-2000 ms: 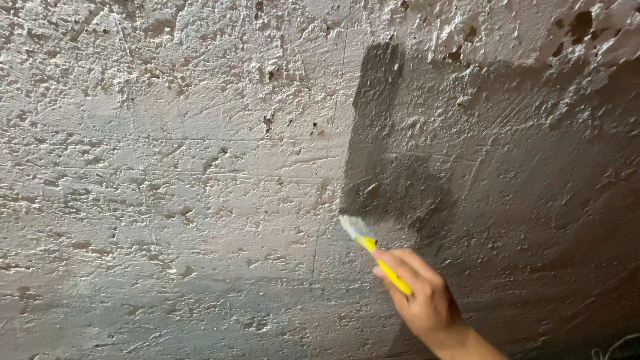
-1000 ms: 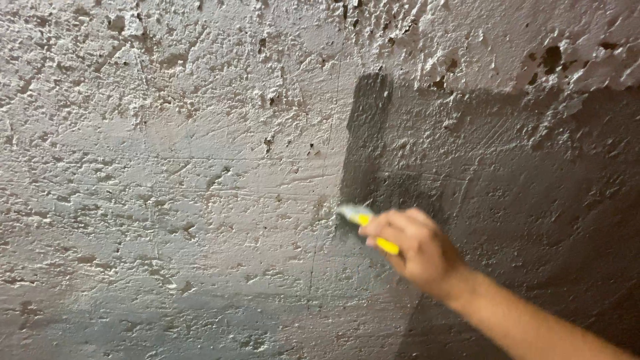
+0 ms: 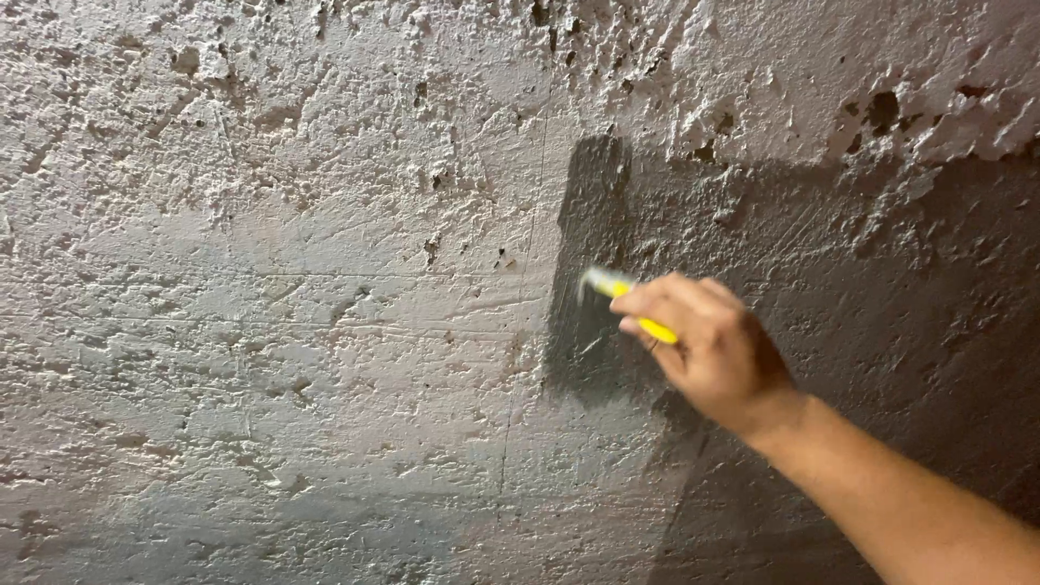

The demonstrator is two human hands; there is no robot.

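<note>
A small paintbrush (image 3: 658,331) with a yellow handle is gripped by my right hand (image 3: 715,349), which reaches in from the lower right. Its pale bristles are blurred and lie over a dark grey, wet-looking patch (image 3: 591,195) on the rough plaster wall (image 3: 325,341). This patch forms an upright band with a fairly straight left edge, and it widens behind the brush and fingers. My left hand is out of the frame.
Flaking, pitted plaster (image 3: 707,122) with dark holes runs across the upper part of the wall. A thin line (image 3: 528,236) runs down left of the dark patch. Brownish shade covers the right side.
The brush has moved up from the lower left corner of the dark patch and now lies over its middle. The dark area reaches lower at the left than it did two seconds ago.
</note>
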